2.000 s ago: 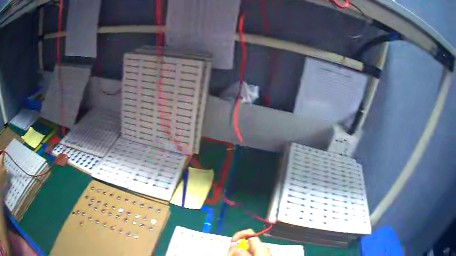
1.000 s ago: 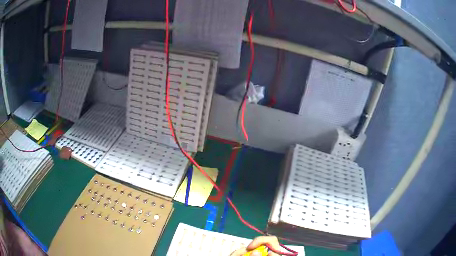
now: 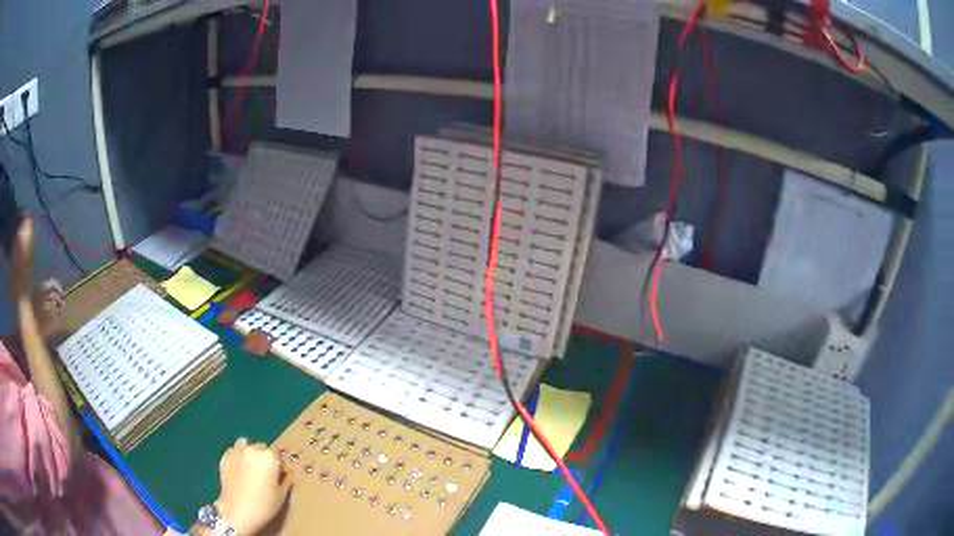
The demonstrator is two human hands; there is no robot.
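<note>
My left hand (image 3: 251, 487), with a watch at the wrist, is at the left edge of the brown board (image 3: 356, 508). Its fingers are curled down and their tips are hidden, so I cannot tell if they hold anything. Small metal parts (image 3: 382, 459) sit in rows on the board. A white card (image 3: 523, 521) lies at the bottom edge, mostly cut off. A red lead (image 3: 492, 283) hangs across the view and runs out at the bottom. My right hand is out of the picture.
A right card stack (image 3: 795, 445) and left card stack (image 3: 146, 361) flank the green mat (image 3: 246, 398). Upright cards (image 3: 492, 241) lean behind flat cards (image 3: 429, 377). Yellow paper (image 3: 560, 419) lies right of them. A person in a pink sleeve (image 3: 52, 461) is at far left.
The view has swung left, showing more of the neighbouring person. My right hand with the yellow tool has left the picture. My left hand has come in at the brown board.
</note>
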